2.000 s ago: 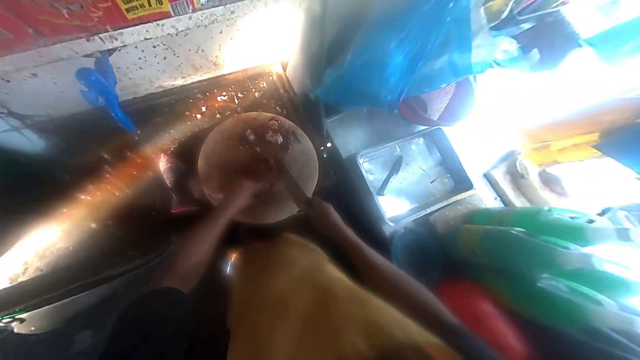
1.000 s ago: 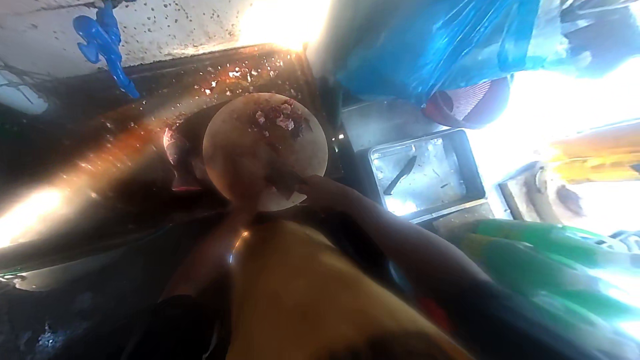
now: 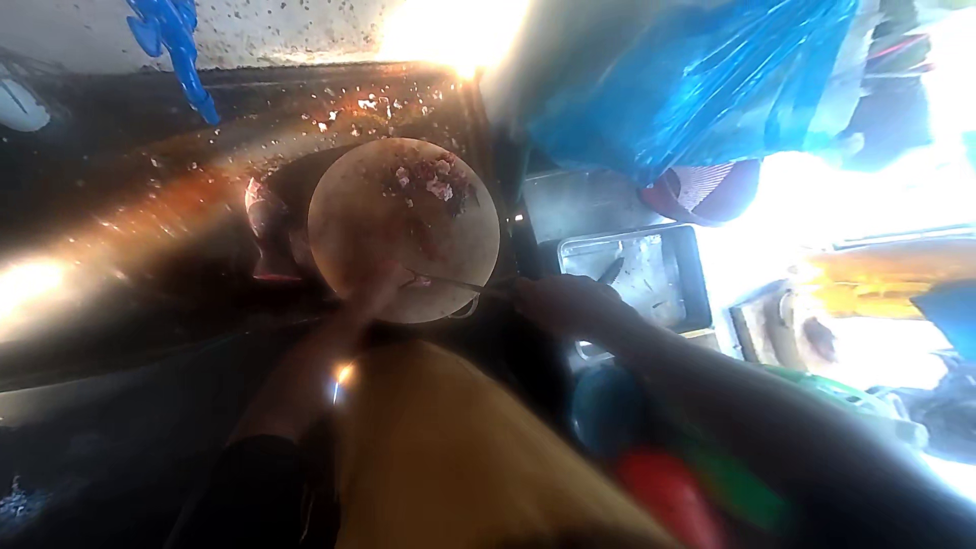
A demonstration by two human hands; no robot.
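Observation:
A round cutting board lies on the dark, wet counter, with a smear of red across it. Scraps of raw meat are heaped near its far right edge. My left hand rests on the board's near part, blurred, beside a small pink piece; whether its fingers grip that piece is not clear. To the right of the board, my right hand is closed round the handle of a knife, whose blade points left over the board towards my left hand. A dark reddish piece, perhaps meat or fish, lies just left of the board.
A metal tray with a dark utensil in it stands right of the board. Beyond it are a red plastic basket and a large blue plastic bag. A blue plastic thing hangs over the counter's back edge. Scraps litter the counter's back.
My right hand with the knife has moved right, from over the board's near edge to beside it. My left hand remains at the board's near part.

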